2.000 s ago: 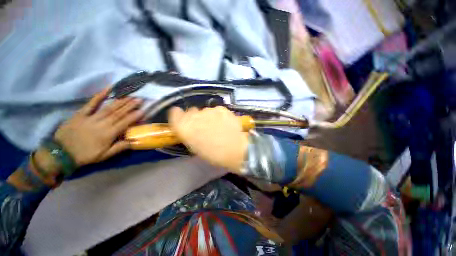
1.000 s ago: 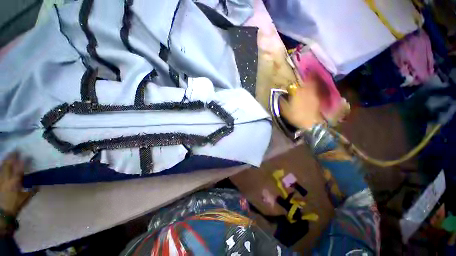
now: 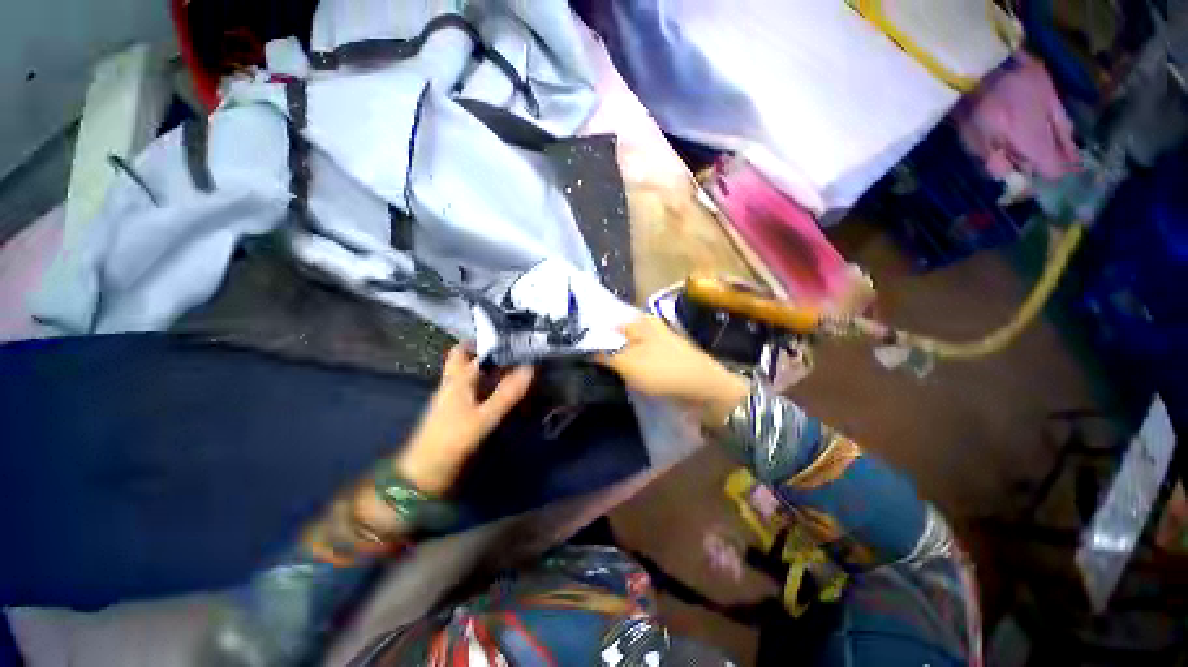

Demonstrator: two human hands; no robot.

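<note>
The light blue-grey garment piece [image 3: 358,130] with dark bands lies bunched across the far part of the navy padded board [image 3: 261,456]. A dark speckled panel [image 3: 599,196] shows along its right side and another dark area under its near folds. My left hand [image 3: 459,414] is at the near edge of the gathered cloth, fingers on it. My right hand [image 3: 664,365] holds the cloth's right end; its fingertips are partly hidden. The steam iron [image 3: 730,313] with its orange-yellow handle stands to the right of the board, not held.
A pink-red pad [image 3: 782,235] with a scorched middle lies beyond the iron. The yellowish hose [image 3: 1003,341] curves off right. A white-lilac cloth stack [image 3: 782,78] is at the back right. A pale bar [image 3: 107,156] is at the back left. Scraps [image 3: 797,554] lie on the brown floor.
My right hand has left the iron and moved left onto the cloth. My left hand has come in from the left edge. The garment is gathered up and away, baring the navy board.
</note>
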